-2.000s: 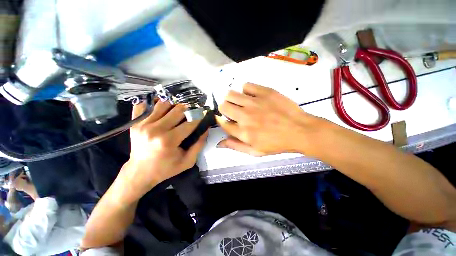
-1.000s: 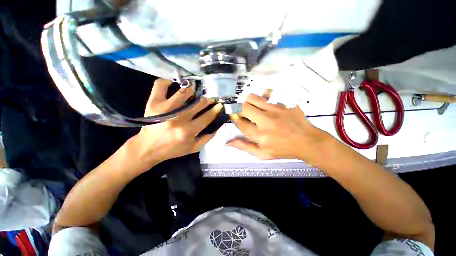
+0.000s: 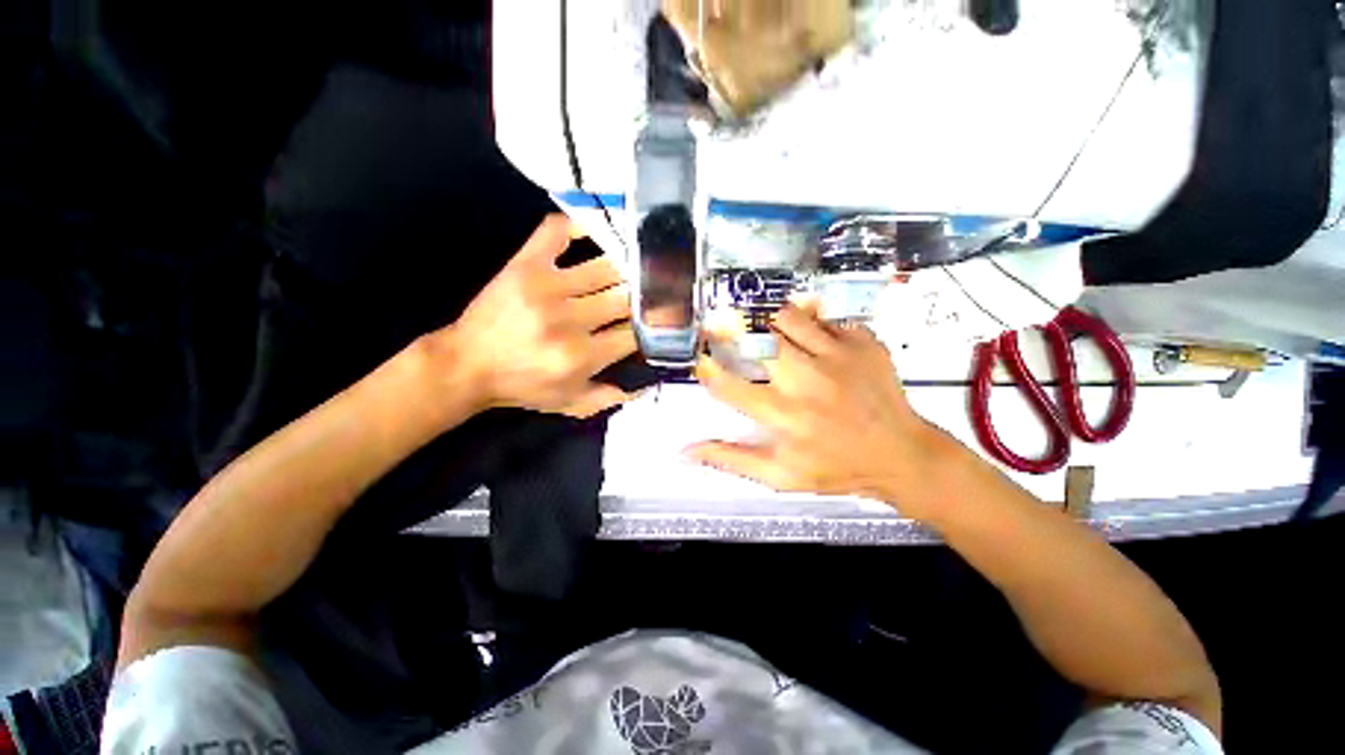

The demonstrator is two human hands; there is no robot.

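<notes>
A black garment [image 3: 369, 251] lies left of and under the white sewing machine head [image 3: 944, 118] and hangs over the table's front edge. My left hand [image 3: 553, 332] lies on the cloth left of the chrome metal arm, which hides some of its fingertips. My right hand [image 3: 811, 398] is just right of the metal arm, in front of the shiny presser foot area [image 3: 752, 300], fingers bent and thumb apart. The cloth edge between my hands is mostly hidden, so I cannot tell whether either hand grips it.
Red-handled scissors [image 3: 1059, 395] lie right of my right hand. A tool with a pale wooden handle [image 3: 1217, 357] lies beyond them. A small brown tab [image 3: 1080, 491] is near the measuring tape [image 3: 797, 527] on the front edge. Black cloth [image 3: 1269, 148] hangs over the machine.
The view has shifted, so the machine head and metal arm stand more upright and further right. My left hand's fingers are more spread and further from my right hand.
</notes>
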